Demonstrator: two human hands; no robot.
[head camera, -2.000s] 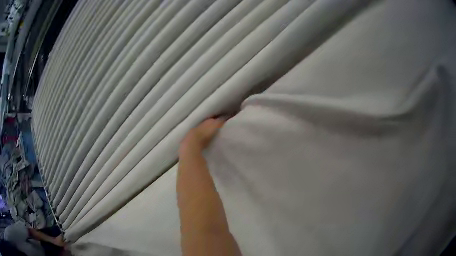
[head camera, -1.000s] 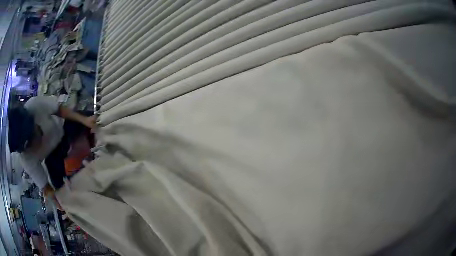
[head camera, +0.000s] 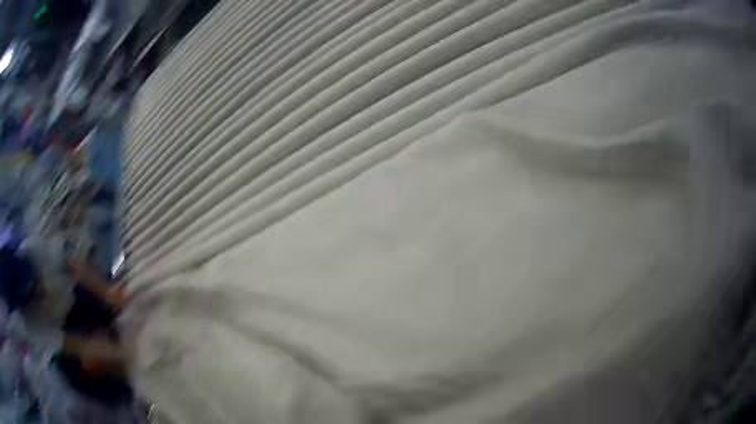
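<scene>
A wide cream cloth (head camera: 464, 248) fills most of the head view. Its loose part lies fairly smooth in the middle, with soft creases at the lower left and upper right. Above it, the same cloth lies in long, close parallel folds (head camera: 298, 124) that slant from lower left to upper right, with dark gaps between. Neither of my hands is in view. What holds the cloth up is hidden under it.
A blurred person (head camera: 58, 306) stands at the left, arms reaching to the cloth's left edge. Behind are blurred heaps (head camera: 66, 190) and dark, shiny long shapes at the upper left. A blurred pale upright band (head camera: 717, 166) shows at the right.
My hand, at the fold line two seconds ago, is out of view. Since one second ago the view has tilted, and the other person's arms are closer together at the cloth's edge.
</scene>
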